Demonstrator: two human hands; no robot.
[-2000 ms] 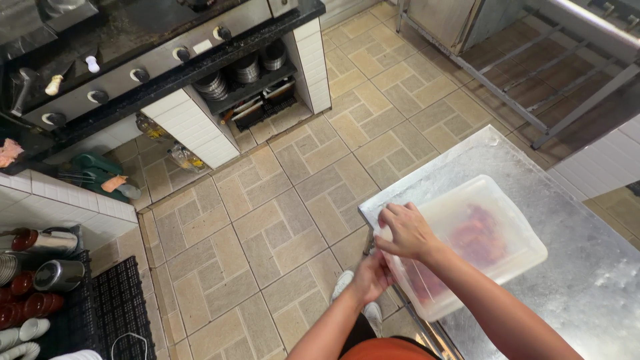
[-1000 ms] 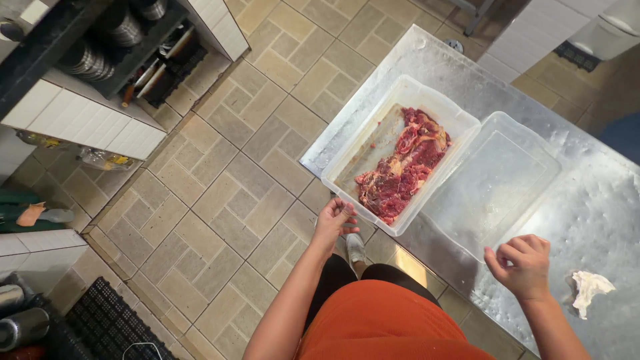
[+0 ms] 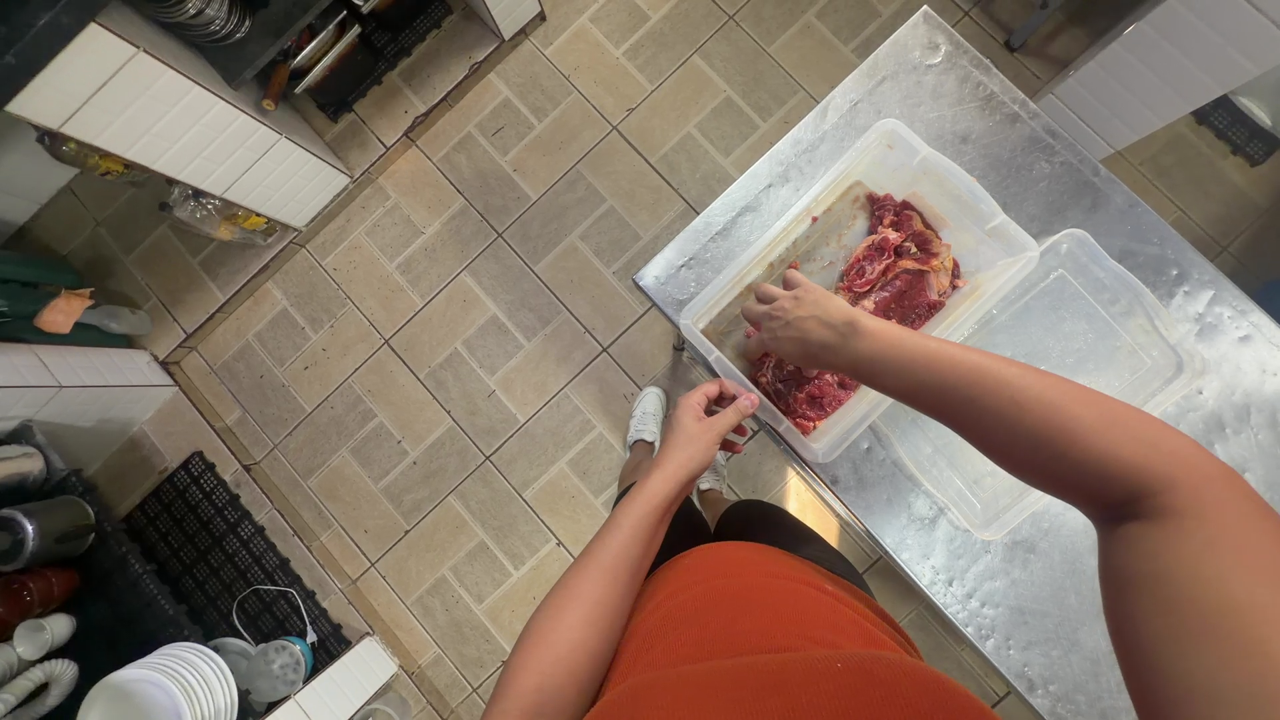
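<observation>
Pieces of raw red meat (image 3: 905, 285) lie in a translucent plastic container (image 3: 985, 215) near the corner of a metal table (image 3: 1010, 620). My right hand (image 3: 805, 320) reaches into the container over the meat's left side; its fingers point down, and whether they grip any meat cannot be told. At the container's near left corner, my left hand (image 3: 712, 425) has its thumb and fingers on or close to the rim, curled. The clear plastic lid (image 3: 1075, 330) lies flat on the table, right of the container and partly beneath it, with my right forearm above it.
Below the table's left edge is a tiled floor (image 3: 450, 330), where my feet stand. A tiled shelf unit (image 3: 200, 130) with stacked pans is at the upper left. At the lower left are a black plastic crate mat (image 3: 220, 550) and stacked white plates (image 3: 165, 685).
The lid was on the container two seconds ago and lay beside it one second ago. My right hand has moved from over the table into the container. The view has shifted.
</observation>
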